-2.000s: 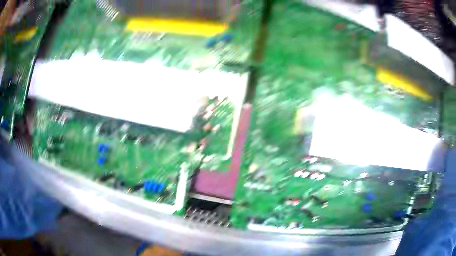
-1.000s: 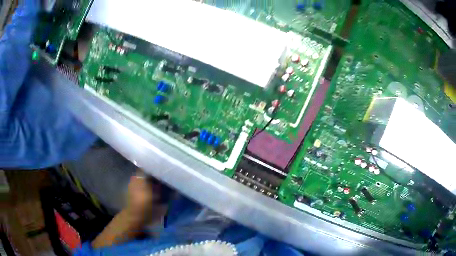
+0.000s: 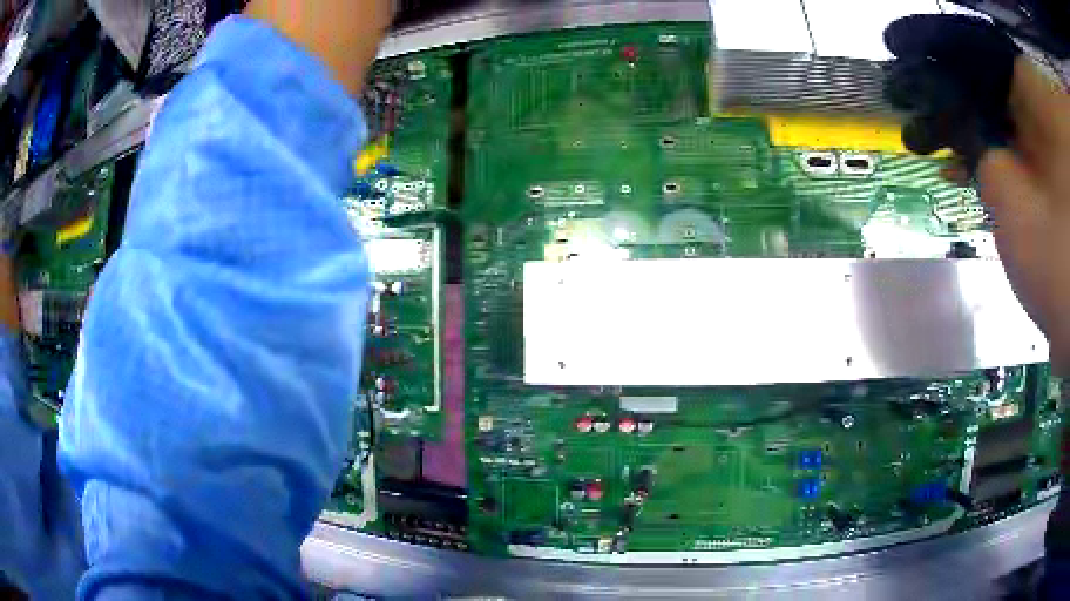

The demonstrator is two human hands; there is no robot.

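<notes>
A large green circuit board (image 3: 727,211) lies in front of me. A long white-silver heatsink (image 3: 704,323) runs across it, and a finned silver block (image 3: 810,85) with a yellow strip (image 3: 821,132) is at the far side. My right hand (image 3: 997,129), with black finger covers, is over the right end of the finned block, fingers bent; I cannot tell if it holds anything. My left arm in a blue sleeve crosses the left board. Only the wrist part of my left hand (image 3: 323,35) shows; its fingers are cut off by the top edge.
A silver rail (image 3: 692,578) runs along the near edge. A purple-pink plate (image 3: 448,387) shows in the gap left of the main board. Another board (image 3: 65,264) is at far left. Bins, one holding small silvery parts (image 3: 182,41), are at upper left. Part of another arm (image 3: 9,305) shows at the left edge.
The view has turned and shifted to the right-hand board, and is sharper. My left arm now reaches up across the left board. My right hand has come into view at upper right.
</notes>
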